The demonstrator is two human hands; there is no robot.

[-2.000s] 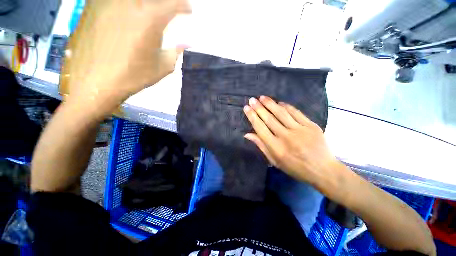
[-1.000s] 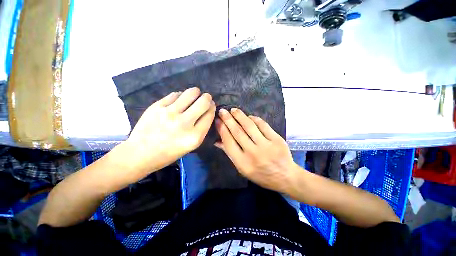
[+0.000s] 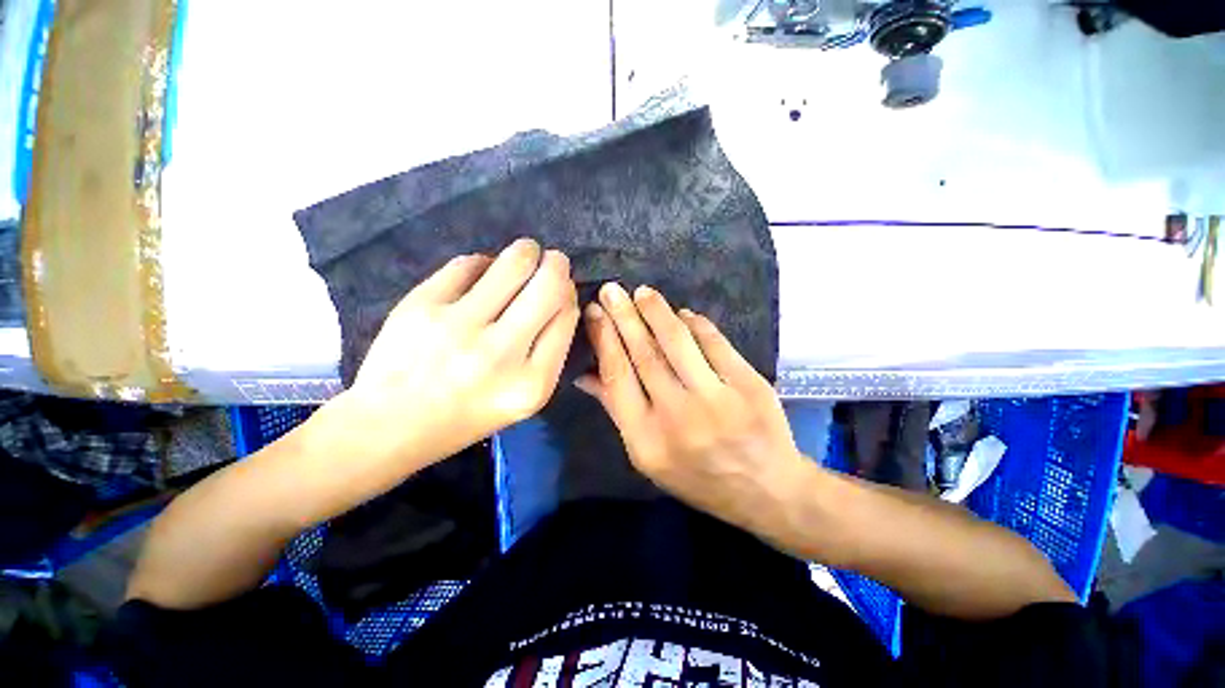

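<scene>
A dark grey-black patterned garment panel point(image 3: 658, 188) lies on the white table and hangs over its front edge towards my lap. Its far edge shows a lighter, shinier patch. My left hand point(image 3: 477, 336) is on the middle of the panel, fingertips bunched and pinching the cloth. My right hand point(image 3: 692, 403) lies just right of it, fingers bent down on the panel, thumb tucked low. The fingertips of both hands are close together. The pocket opening between them is mostly hidden by the fingers.
Taped brown cardboard point(image 3: 94, 202) with blue edges lies at the table's left. Metal machine parts point(image 3: 910, 34) show at the top right. A ruler scale runs along the table's front edge point(image 3: 940, 383). Blue mesh crates point(image 3: 1061, 470) stand below, with something red point(image 3: 1182, 437) at lower right.
My left hand has come down from the upper left onto the panel beside my right hand. The panel has turned, and the view has shifted. Over the last second the hands moved little.
</scene>
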